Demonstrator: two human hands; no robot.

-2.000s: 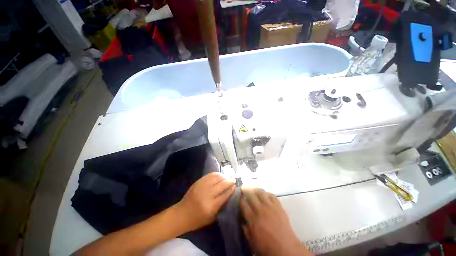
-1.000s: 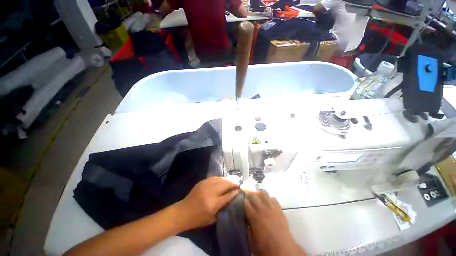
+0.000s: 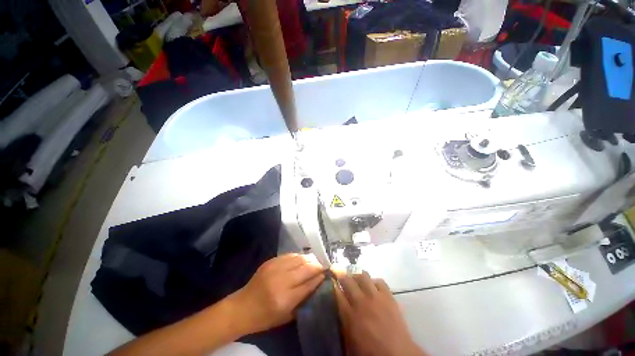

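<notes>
The dark garment piece [image 3: 188, 254] lies bunched on the white table left of the needle area and runs down under my left forearm. A dark grey band [image 3: 320, 321] runs from the needle area toward me between my hands. My left hand [image 3: 282, 285] pinches the cloth at the band's left side, just in front of the presser foot. My right hand [image 3: 369, 309] lies on the band's right edge, fingertips close to my left fingertips. The white sewing machine [image 3: 418, 188] stands over the work. Glare and my fingers hide the needle point.
A pale blue trough [image 3: 369, 94] lies behind the machine, with a brown rod [image 3: 273, 66] upright before it. Yellow snips [image 3: 567, 279] lie on paper at the right, near a black switch panel [image 3: 618, 252]. A clear bottle [image 3: 529, 83] stands behind the machine. A person in red is partly visible beyond.
The camera view has shifted and tilted. Both hands stay close at the needle area with the band between them. The garment piece keeps nearly the same shape.
</notes>
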